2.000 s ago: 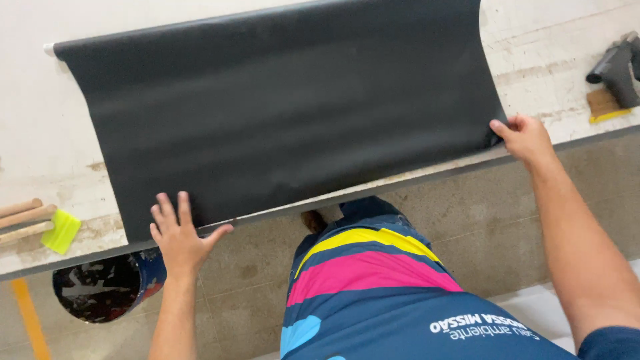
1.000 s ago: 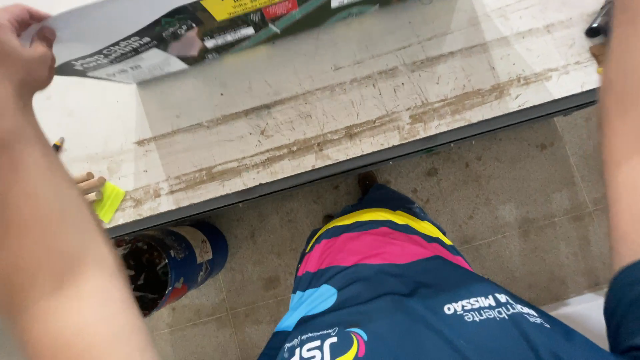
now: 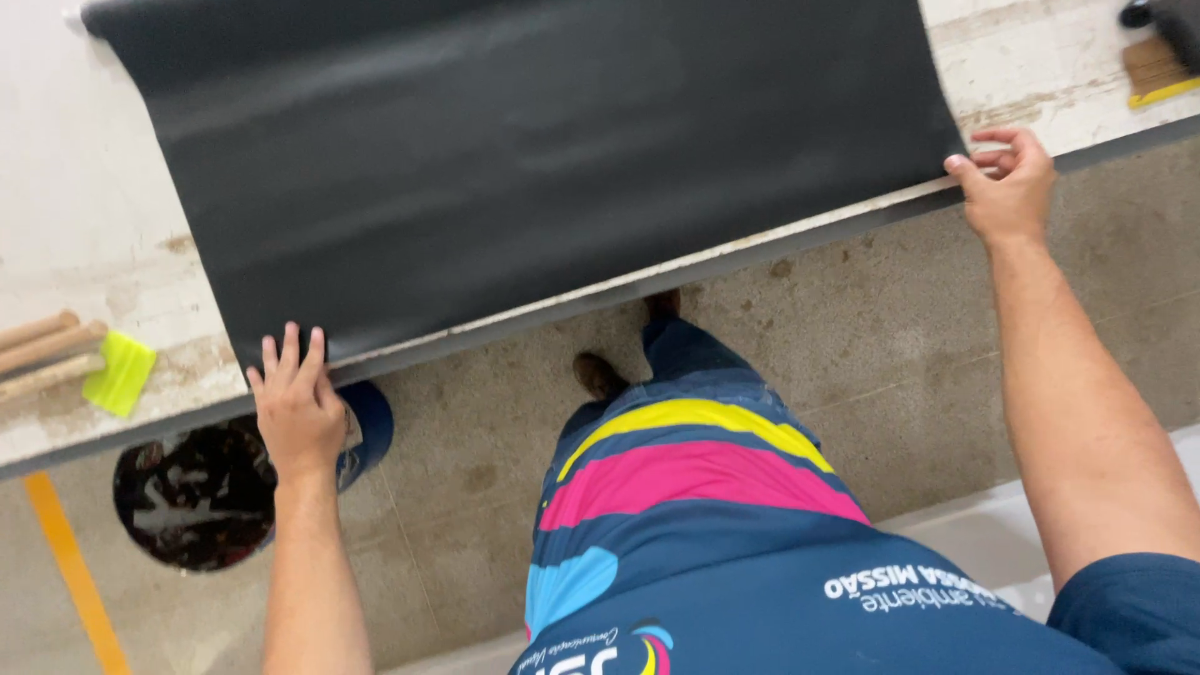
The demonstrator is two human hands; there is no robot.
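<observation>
A black sheet, its surface slightly wavy, spreads over the white worktable and reaches almost to the front edge; its far left end looks rolled. My left hand lies with its fingers spread on the sheet's near left corner. At the near right corner, my right hand has its thumb and bent fingers at the sheet's edge; whether they pinch it is not clear. The sheet's far side runs out of view at the top.
Wooden handles and a lime-yellow plastic piece lie at the table's left. A dark tool and a brown block with a yellow edge are at the right. A blue bucket with dark contents stands below the front edge.
A printed sheet, lifted by my left hand one second ago, is out of view. The black side lies over the table again, as two seconds ago, with both hands at its near corners.
</observation>
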